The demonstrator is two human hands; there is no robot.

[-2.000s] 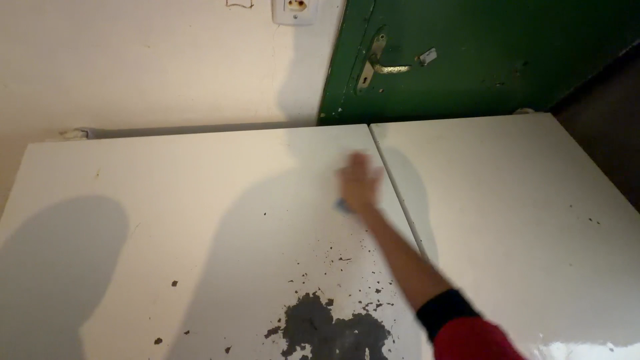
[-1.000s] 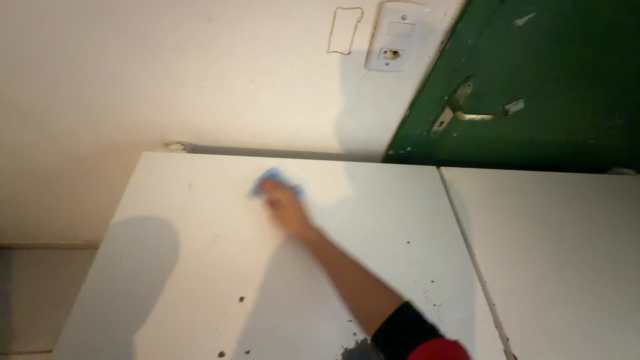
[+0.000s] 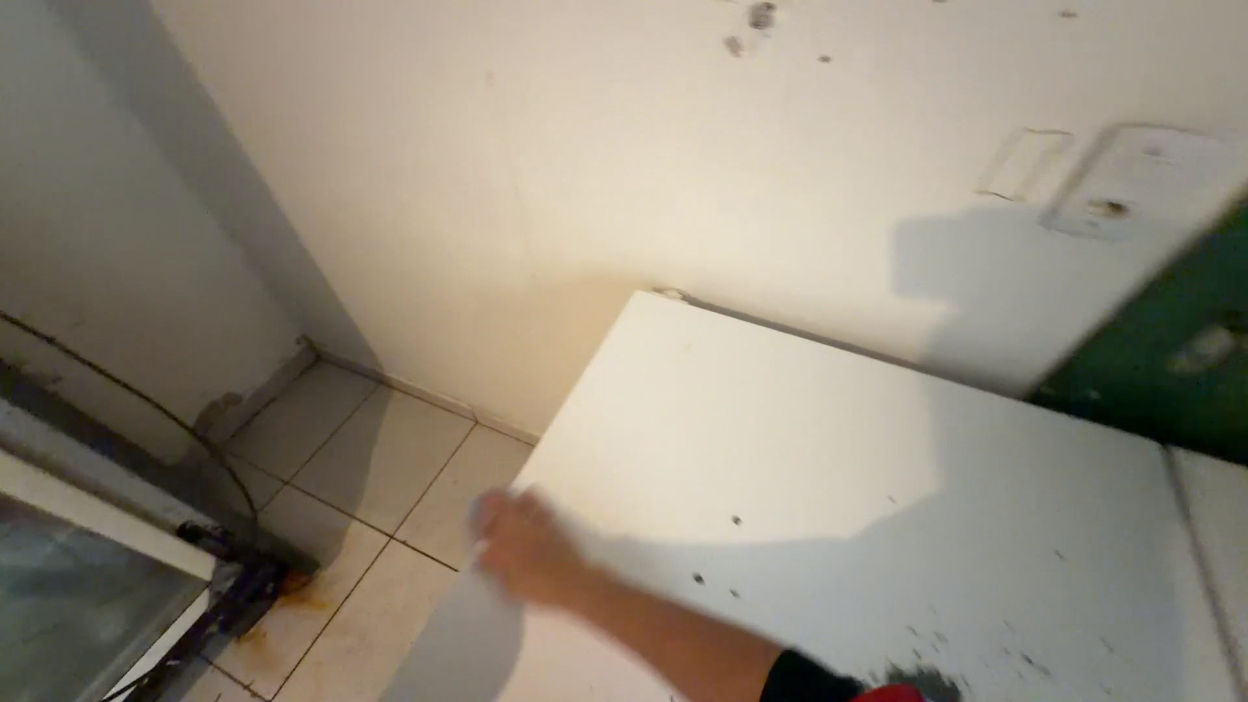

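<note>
My right hand (image 3: 531,551), blurred by motion, is at the left edge of a white flat top (image 3: 780,429), its fingers curled. A faint bluish trace shows at the fingertips, where the blue cloth (image 3: 485,509) is mostly hidden by the hand and blur. The forearm, in a black cuff and red sleeve, reaches in from the bottom right over the top. Small dark chips mark the surface, and a larger dark worn patch (image 3: 916,680) shows at the bottom edge. My left hand is out of view.
The top stands against a pale wall (image 3: 546,175) with a socket plate (image 3: 1136,180). A green door (image 3: 1131,380) is at the right. Beyond the left edge lies a tiled floor (image 3: 419,478), with a dark cable (image 3: 146,395) and a metal-framed glass panel (image 3: 88,595).
My right hand has moved left across the white top, from near the seam to the left edge. The blue cloth showed plainly in it one second ago. The view has swung left.
</note>
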